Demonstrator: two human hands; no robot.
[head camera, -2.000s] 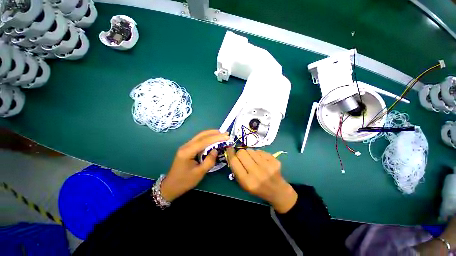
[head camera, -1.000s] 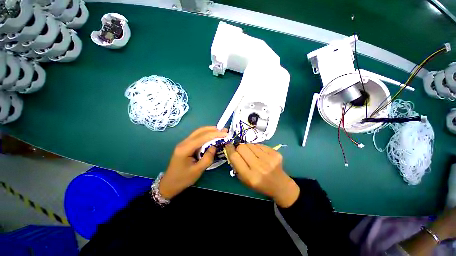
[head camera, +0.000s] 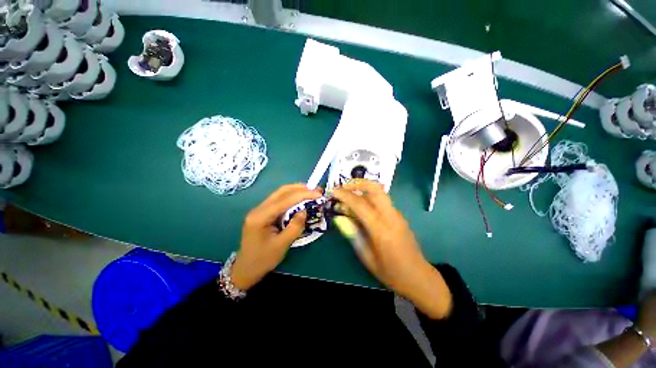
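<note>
A white camera head shell with dark electronics inside lies in my left hand, near the bench's front edge. My right hand is at the shell's right side, its fingertips at the dark wires, with a blurred yellow-handled tool in it. A white camera body with bracket arm lies just beyond my hands. Its round opening faces up and my right fingers partly cover it. A white antenna lies along its left side. What my right fingertips pinch is hidden.
A pile of white rings and a single head shell lie left on the green bench. Stacked shells stand far left. A second camera body with loose wires and another ring pile lie right. A person's forearm shows lower right.
My right hand has turned and its fingers have moved up over the body's opening. The yellow tool now lies lower beside the shell. My left hand still holds the shell. The view has shifted slightly.
</note>
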